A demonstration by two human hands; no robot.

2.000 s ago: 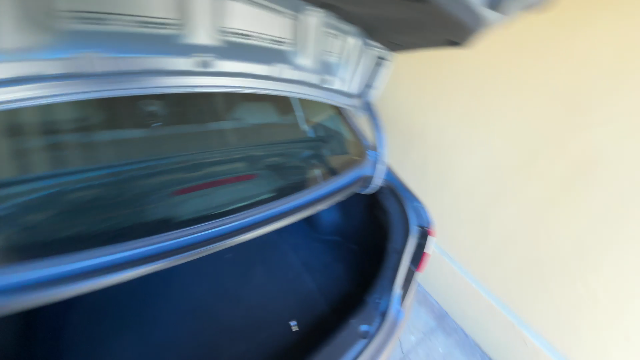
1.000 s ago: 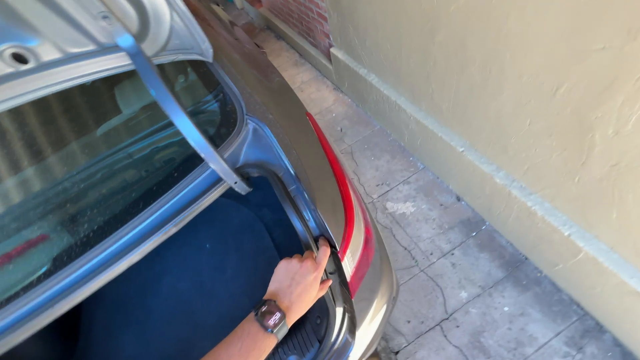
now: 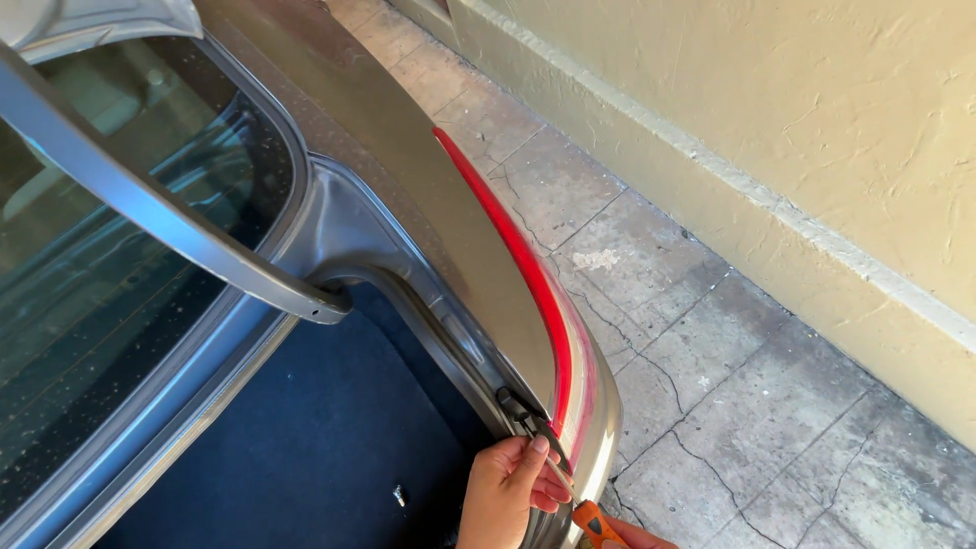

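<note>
My left hand [image 3: 509,484] is at the rear corner of the car's open trunk, its thumb and fingers closed around the metal shaft of a screwdriver. From the bottom edge of the view my right hand [image 3: 637,535] grips the screwdriver's orange and black handle [image 3: 593,523]. The shaft points up and left toward a small black fitting [image 3: 512,402] in the trunk channel, beside the red tail light [image 3: 526,259]. Whether the tip touches the fitting is hard to tell. A small shiny metal piece [image 3: 399,496] lies on the dark trunk floor [image 3: 320,427].
A curved metal trunk hinge arm [image 3: 168,221] crosses the left side above the rear window [image 3: 175,145]. Black rubber seal [image 3: 427,328] lines the opening. To the right run cracked paving [image 3: 686,381] and a beige wall [image 3: 823,130].
The view has moved closer to the tail light corner. My right hand and the screwdriver now show; neither was visible one second ago, when a hand wearing a watch touched the trunk edge.
</note>
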